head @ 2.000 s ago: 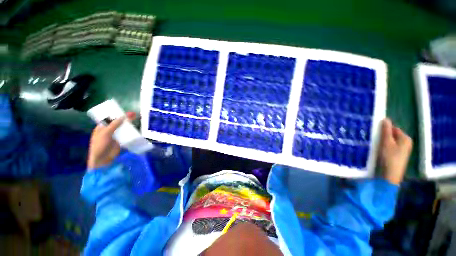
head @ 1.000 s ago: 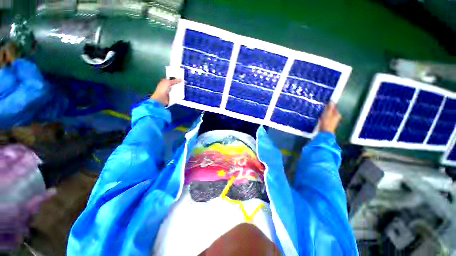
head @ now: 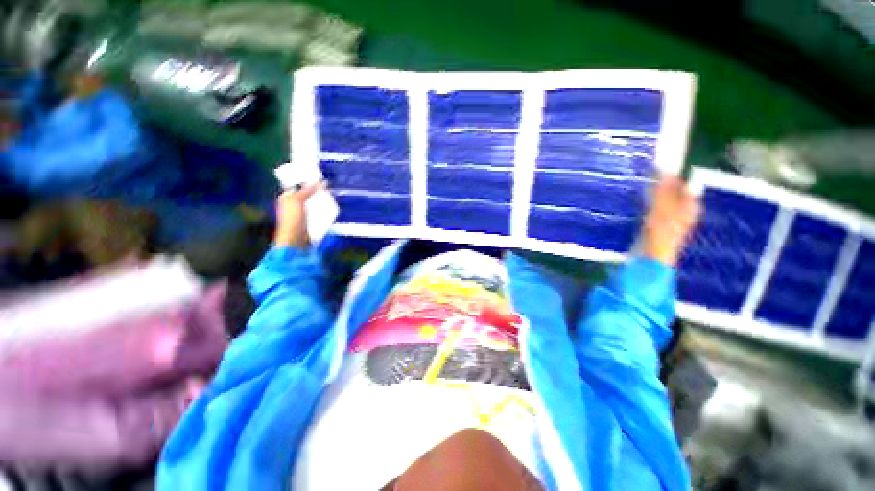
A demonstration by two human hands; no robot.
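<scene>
A white tray [head: 418, 163] with three sections of glossy blue parts is held up in front of me by its two short ends. My left hand [head: 293, 215] grips its left end and also holds a small white backing paper [head: 321, 213] against it. My right hand [head: 671, 219] grips the right end near the lower corner. The frame is blurred, so single parts and fingertips do not show clearly. I cannot make out tweezers.
A second tray with blue parts [head: 737, 248] lies at the right, partly behind my right hand. Greenish strips [head: 278, 31] lie on the green bench [head: 432, 38] at the far left. Blue-sleeved [head: 72, 139] and pink-clothed [head: 106, 364] people are at the left. Grey-white equipment stands lower right.
The view has shifted. The held tray now looks more level than a second ago and its right end overlaps the second tray's edge. Both hands keep their hold. The pink clothing shows larger at left.
</scene>
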